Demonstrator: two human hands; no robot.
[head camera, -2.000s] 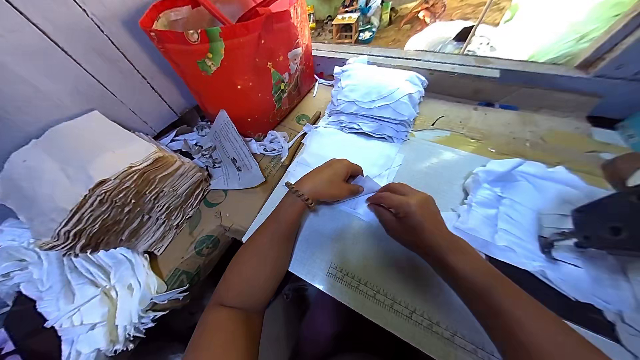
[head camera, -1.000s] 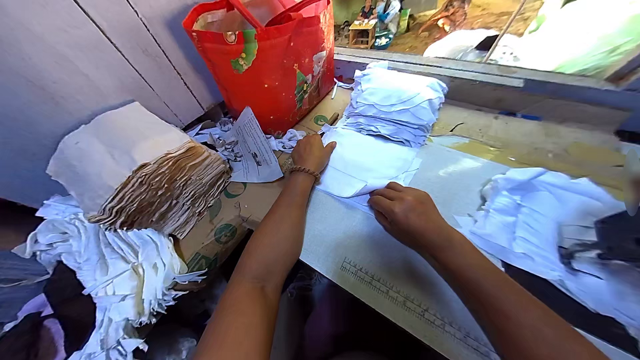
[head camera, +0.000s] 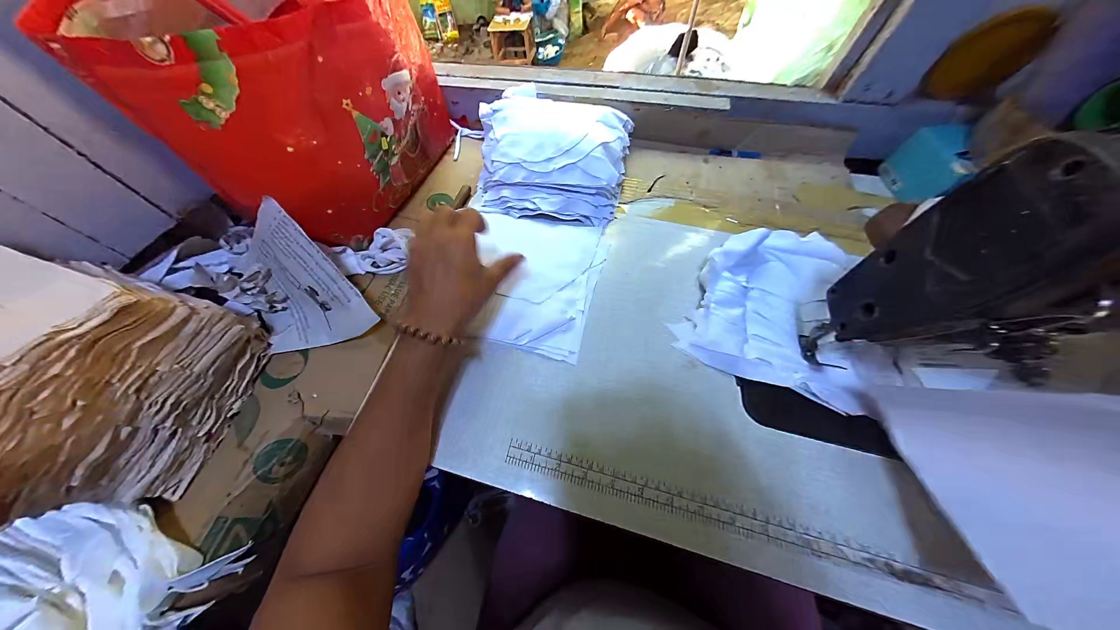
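Note:
My left hand (head camera: 451, 271), with a bead bracelet at the wrist, is over the left edge of flat white fabric pieces (head camera: 547, 289). Its fingers are apart and nothing shows in its grasp. Behind these pieces rises a thick stack of folded white fabric (head camera: 556, 153). My right hand is out of view. A blurred white sheet (head camera: 1006, 499) reaches in from the lower right; what holds it cannot be seen. Gathered white fabric (head camera: 761, 306) lies by the needle area of a dark sewing machine (head camera: 971, 236), partly beneath its head.
A red gift-print bag (head camera: 297, 114) stands at the back left. Nearer are a printed paper (head camera: 306, 284), fabric scraps, a tall stack of brown-edged sheets (head camera: 131, 394) and white cloth strips (head camera: 87, 569). The metal machine bed (head camera: 647, 411) bears a ruler scale. A window ledge (head camera: 595, 87) runs behind.
My right hand was on the flat white fabric and has gone out of view. A white sheet now shows at the lower right. My left hand's fingers have spread. The view has shifted.

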